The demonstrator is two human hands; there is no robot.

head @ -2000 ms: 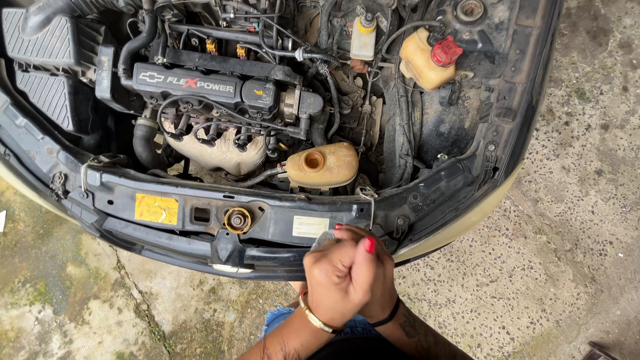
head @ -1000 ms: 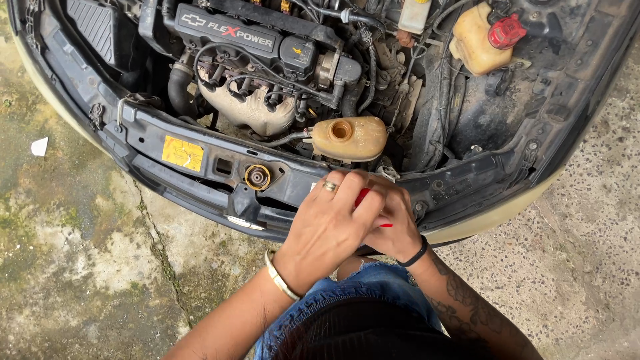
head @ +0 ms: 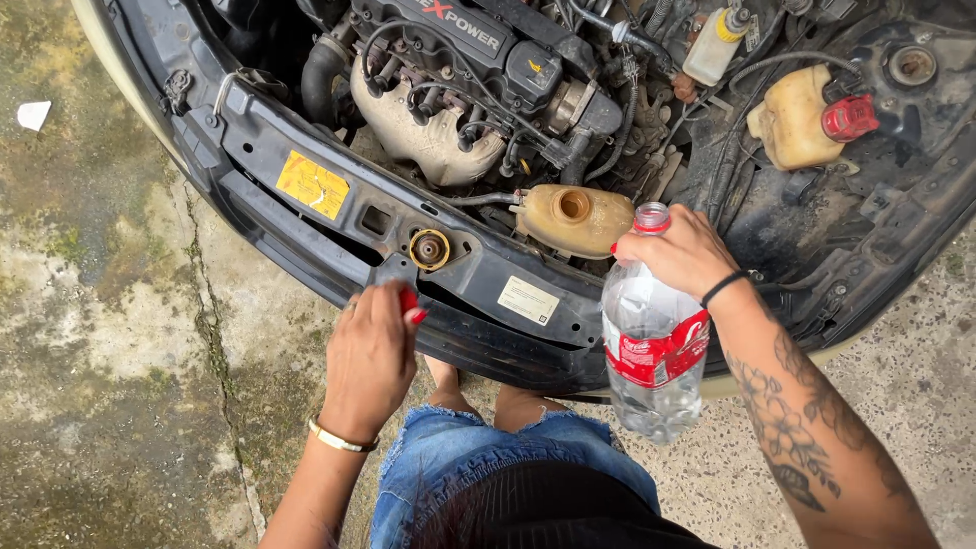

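My right hand [head: 682, 252] grips a clear plastic Coca-Cola bottle [head: 652, 354] just below its uncapped neck. Clear liquid shows inside, and the bottle stands out in front of the car's front edge. My left hand [head: 374, 347] is closed on a small red bottle cap [head: 409, 299], partly hidden by the fingers, over the front crossmember. Between and beyond the hands lies a yellowed plastic coolant reservoir [head: 573, 217], its round filler mouth uncovered. A round yellow-rimmed fitting [head: 429, 250] sits in the crossmember near my left hand.
The black front crossmember [head: 488, 282] runs across the view. Behind it are the engine cover [head: 465, 30], a metal exhaust heat shield [head: 419, 133], a brake fluid reservoir [head: 717, 47] and a plastic reservoir with a red cap [head: 797, 122]. Cracked concrete [head: 114, 328] lies at the left.
My hands, together a second ago, have moved apart. The bottle now shows uncapped in my right hand, and the red cap is in my left. The view has shifted.
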